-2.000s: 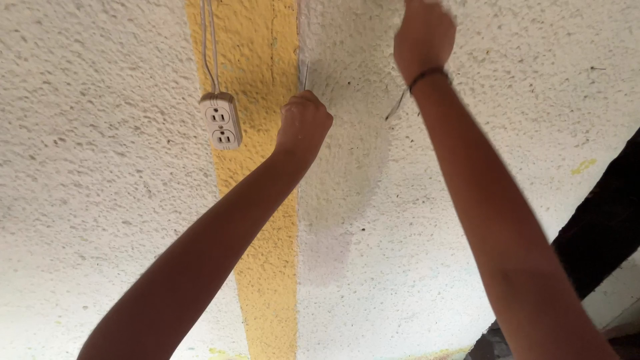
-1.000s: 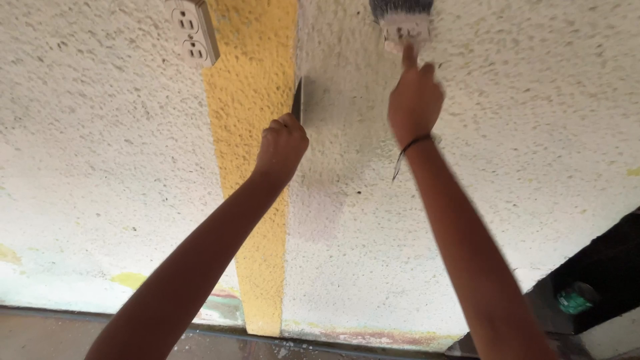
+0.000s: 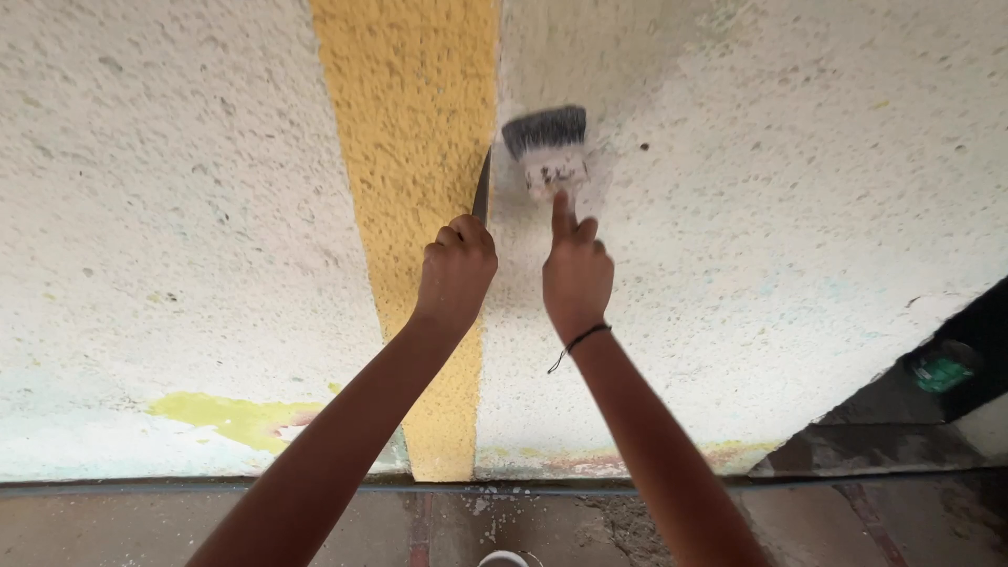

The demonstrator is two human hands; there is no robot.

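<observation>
My left hand [image 3: 457, 272] is closed around a thin, flat dark blade [image 3: 483, 189], whose edge lies along the right border of the yellow painted stripe [image 3: 409, 102] on the rough wall. Just to its right, my right hand [image 3: 579, 279] grips a wide paintbrush [image 3: 551, 150] with dark bristles and a paint-smeared ferrule, the index finger stretched along it. The bristles are by the pale wall [image 3: 748, 260], right of the stripe. The brush's handle is mostly hidden by my fingers.
A white round container [image 3: 504, 559] shows at the bottom edge, on the paint-spattered floor [image 3: 315, 524]. A blue line runs along the foot of the wall. At right, beyond the wall's slanted edge, a green object [image 3: 945, 372] sits in a dark recess.
The view has tilted down the wall, bringing floor and container into sight. My right hand has come down with the brush, closer to my left hand. The outlet seen earlier is out of view.
</observation>
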